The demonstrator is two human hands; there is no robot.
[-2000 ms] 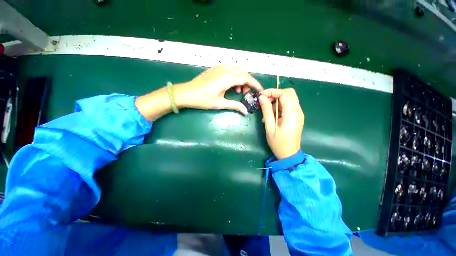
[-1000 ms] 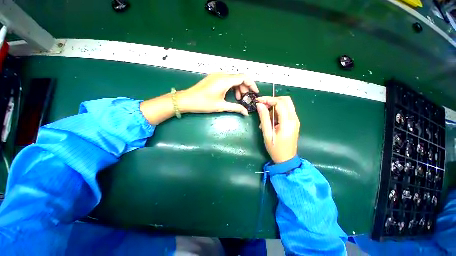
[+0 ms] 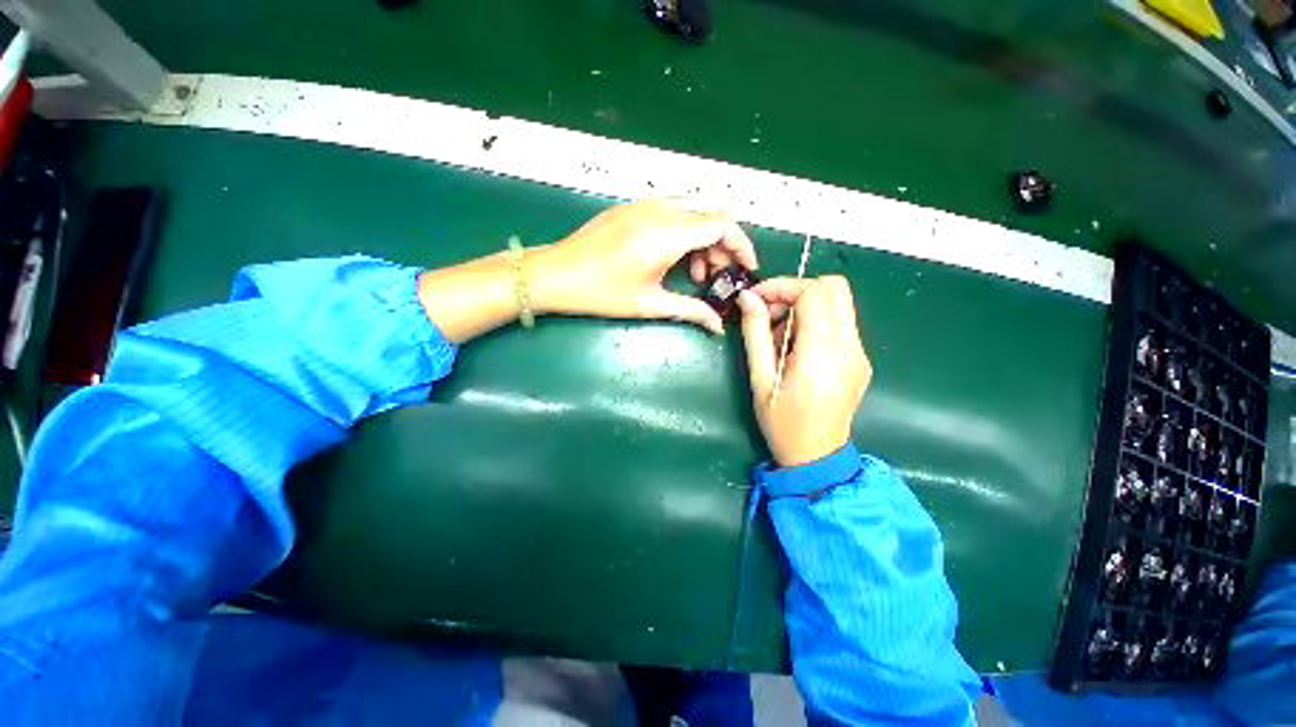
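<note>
A small round black unit with shiny parts (image 3: 728, 287) is held just above the green bench mat, near the white rail. My left hand (image 3: 640, 266) pinches it from the left between thumb and fingers. My right hand (image 3: 813, 355) has its thumb and fingertips at the unit's right edge. It also holds a thin pale stick (image 3: 805, 261) that points up toward the rail. The fingertips partly cover the unit, so what they touch on it cannot be told.
A white rail (image 3: 625, 168) divides the mat from the green belt (image 3: 853, 85), which carries spaced black units (image 3: 1032, 189). A black pocketed tray (image 3: 1168, 490) of shiny units is at right. A flat dark rectangle (image 3: 105, 284) lies at left. A yellow object (image 3: 1185, 14) is at top right.
The stick in my right hand has tilted from upright to leaning right. Both hands stay at the unit. Units on the belt have shifted in view, and the whole view has moved slightly.
</note>
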